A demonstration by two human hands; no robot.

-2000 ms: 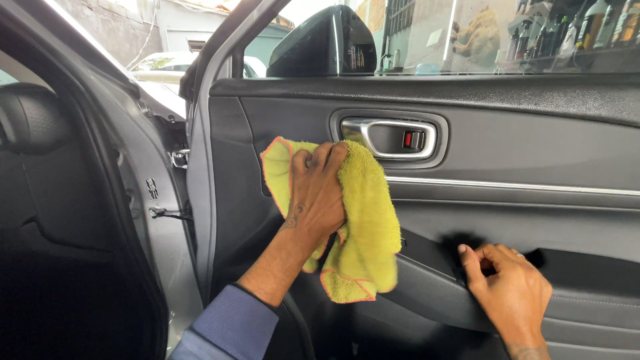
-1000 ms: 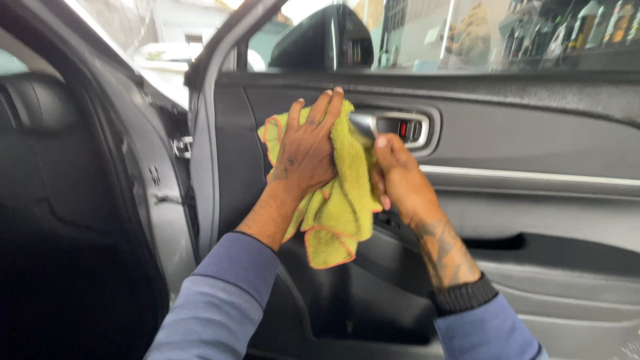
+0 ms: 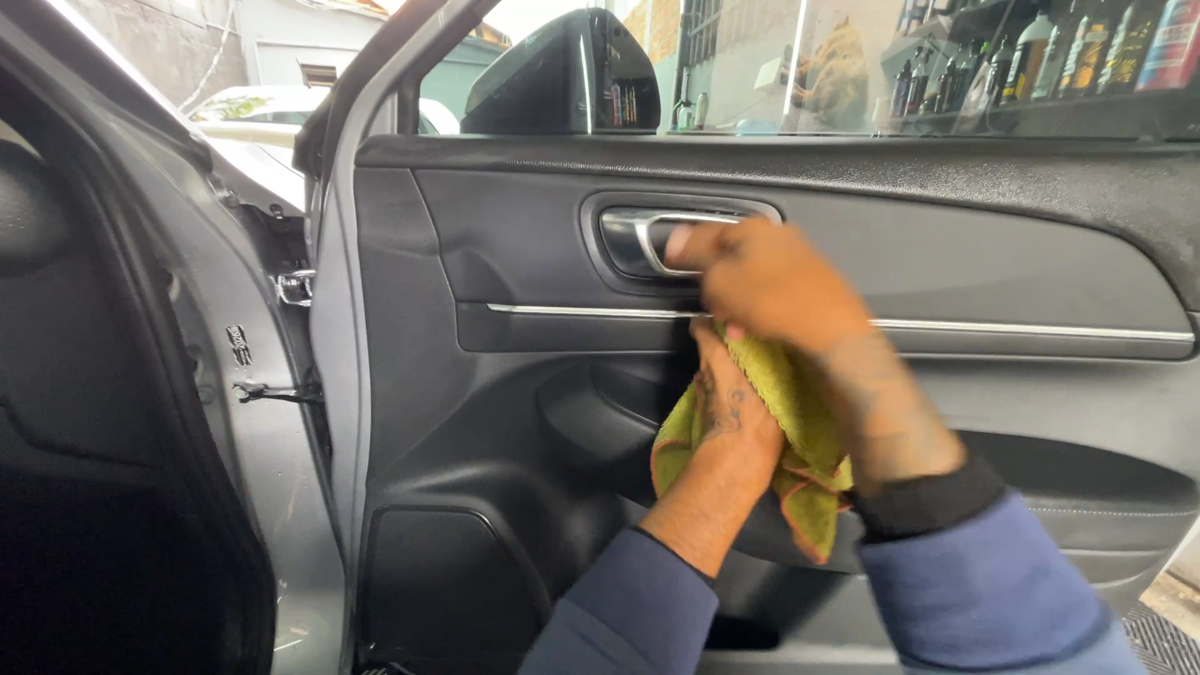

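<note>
A yellow-green microfiber cloth (image 3: pixel 792 403) with orange edging hangs bunched around my left hand (image 3: pixel 731 412), which grips it below the chrome trim strip (image 3: pixel 1022 331) of the car door's inner panel. Above it, my right hand (image 3: pixel 783 281) is blurred by motion, its fingers bent at the interior door handle (image 3: pixel 647 234); whether they touch the handle cannot be made out. The right hand and wrist hide part of the cloth, the recess around the handle and the trim strip. My left fingertips are mostly hidden behind the cloth and the right hand.
The silver door frame (image 3: pixel 333 375) and door check strap (image 3: pixel 277 392) stand at left. A speaker cover (image 3: pixel 450 581) lies low on the panel, with an armrest recess (image 3: pixel 1078 469) at right. Beyond the window are a side mirror (image 3: pixel 562 80) and shelved bottles (image 3: pixel 1031 56).
My left hand and the cloth have moved down and right from the panel left of the handle. My right hand was low by the armrest, then rose to the handle.
</note>
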